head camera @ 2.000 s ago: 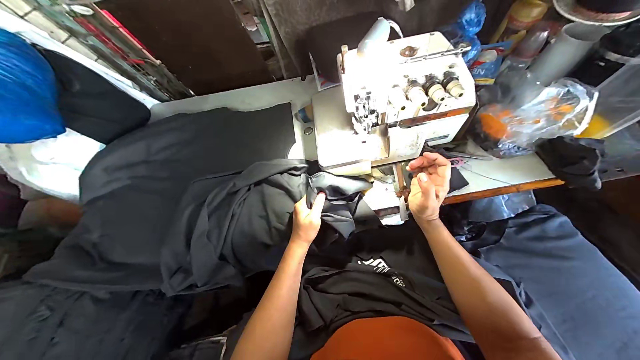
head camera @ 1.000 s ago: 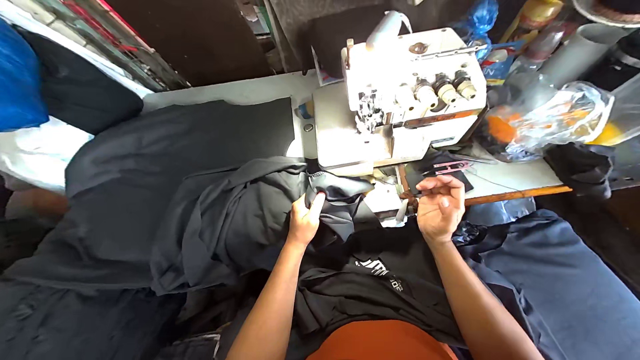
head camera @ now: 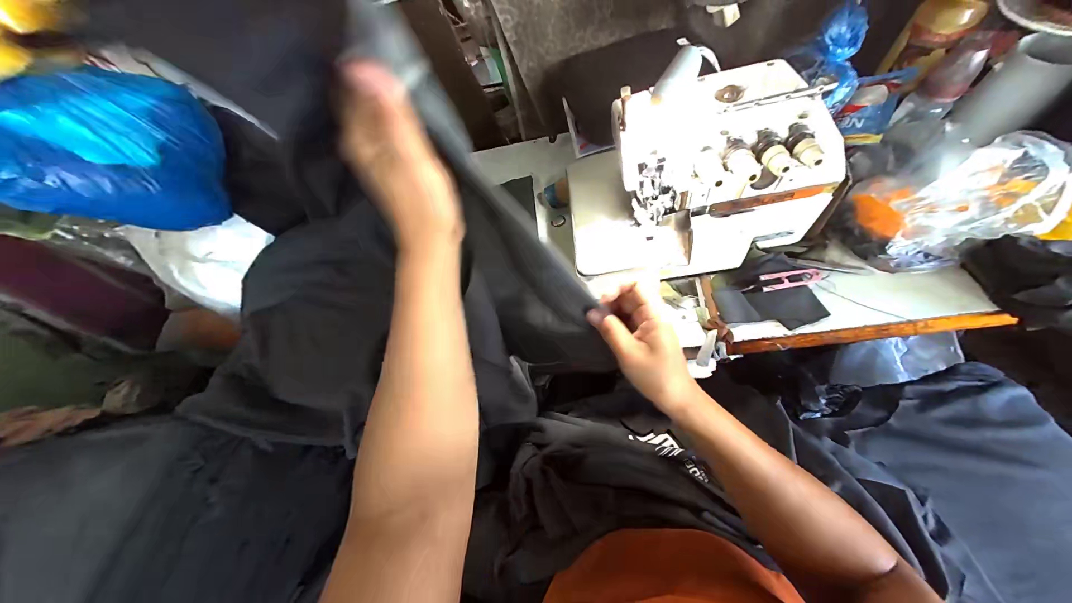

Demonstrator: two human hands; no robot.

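Dark fabric (head camera: 536, 285) is stretched between my two hands, left of a white overlock sewing machine (head camera: 729, 151). Raised at the upper left, my left hand (head camera: 398, 151) is blurred and lies against the fabric; whether its fingers grip is hard to see. Thumb and fingers of my right hand (head camera: 641, 339) pinch the fabric's lower right corner, just in front of the machine bed. A black printed garment (head camera: 620, 469) lies across my lap.
Pink thread snips (head camera: 787, 279) and dark cloth pieces (head camera: 775, 306) lie on the table right of the machine. A clear plastic bag (head camera: 946, 209) with orange contents stands farther right. A blue plastic bag (head camera: 109, 151) is at the left. The table's wooden edge (head camera: 871, 332) runs below.
My left hand has moved up and away from the machine, lifting the fabric off the table. My right hand has moved left from near the snips and now pinches the fabric's corner.
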